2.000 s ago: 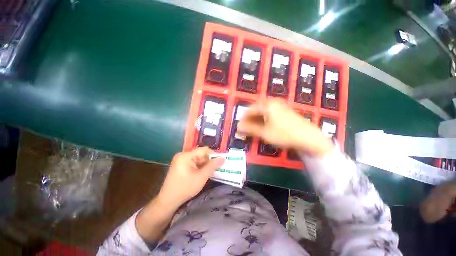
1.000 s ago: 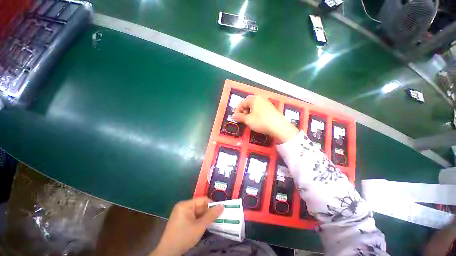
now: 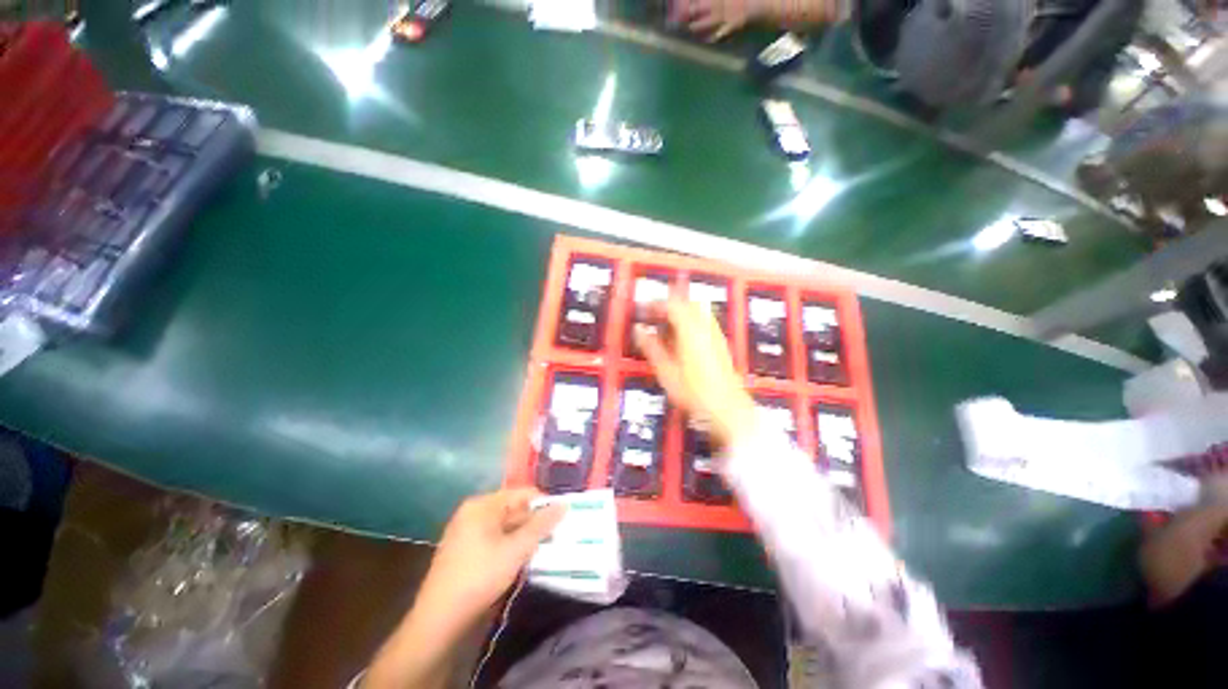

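A red-orange phone tray (image 3: 539, 364) lies on the green bench with two rows of black phones, backs up, each with white patches. My left hand (image 3: 488, 538) holds a small white label sheet with green bands (image 3: 579, 545) between thumb and fingers at the tray's front edge. My right hand (image 3: 690, 353) is over the second phone of the far row, fingertips low at it and blurred. It partly hides that phone and its neighbour. Whether a label is at the right fingertips cannot be told.
A grey pocketed tray (image 3: 148, 202) stands at the left. Loose phones (image 3: 784, 129) lie beyond the pale strip. A long white ribbon (image 3: 1064, 451) curls at the right near another person's hand (image 3: 1185, 545). Clear plastic scrap (image 3: 202, 592) is below the bench edge. Another person's hand (image 3: 721, 14) shows across the bench.
My right hand has moved from the near row to the first, then the second phone of the far row. My left hand still holds the sheet. The camera view has shifted.
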